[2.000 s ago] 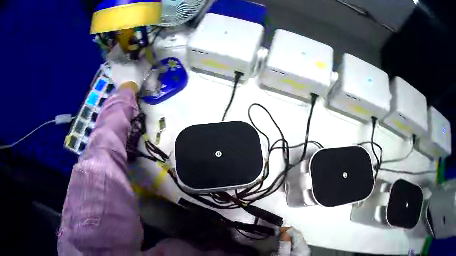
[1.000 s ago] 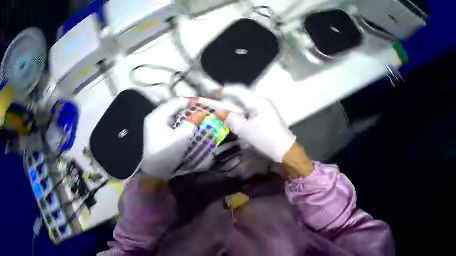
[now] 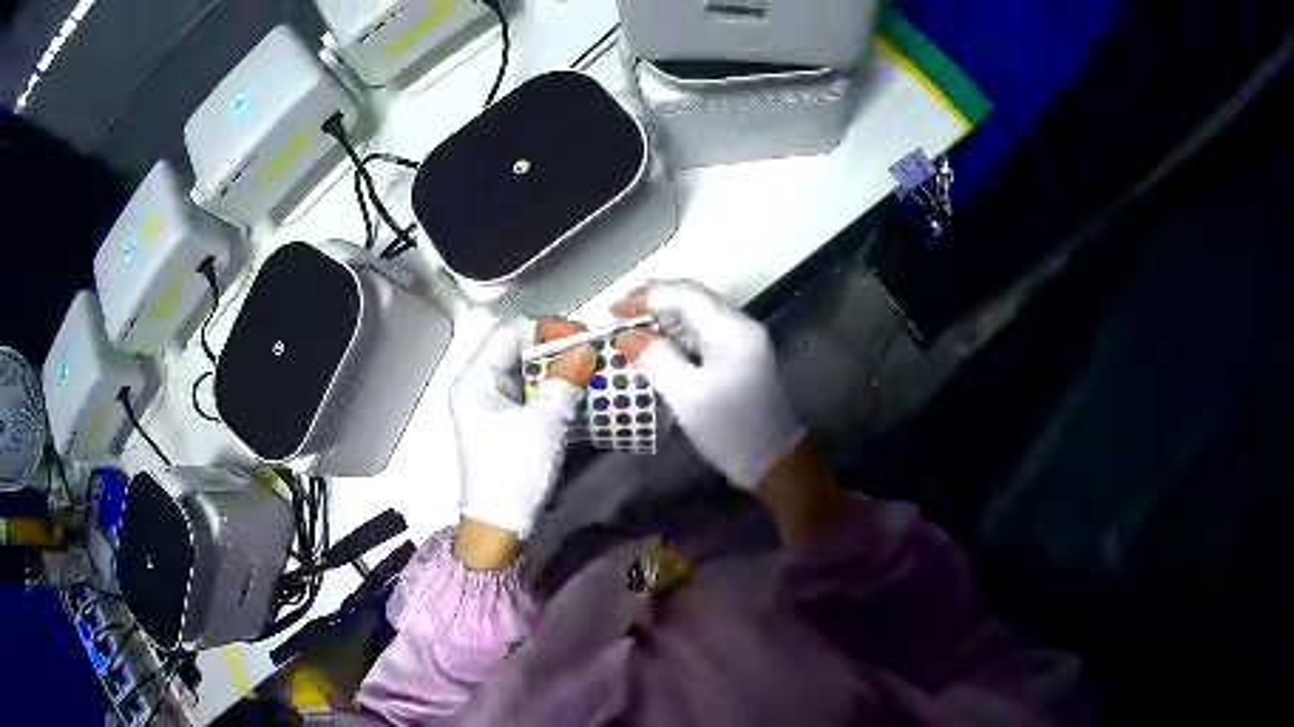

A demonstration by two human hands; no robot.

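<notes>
My left hand [image 3: 508, 426], in a white glove with bare fingertips, holds the left side of a white label sheet [image 3: 622, 412] with rows of dark round dots. My right hand [image 3: 717, 376], gloved the same way, is at the sheet's upper right. A slim white strip [image 3: 589, 338] lies across the top of the sheet between the fingertips of both hands. Whether it is part of the sheet, I cannot tell. A grey-white speaker-like unit with a black top [image 3: 532, 178] stands on the bench just beyond my hands.
Two more black-topped units [image 3: 291, 348] stand to the left, with black cables [image 3: 305, 547] near the closest. White box units [image 3: 270, 121] with yellow labels line the far edge. A larger grey-white unit [image 3: 745, 107] stands near the green-yellow bench end [image 3: 930, 78]. Shiny metal clips [image 3: 930, 192] hang there.
The view has swung toward the bench's right end. My left hand has left the blue object at the far left; both hands now hold the label sheet, with the white strip level above it.
</notes>
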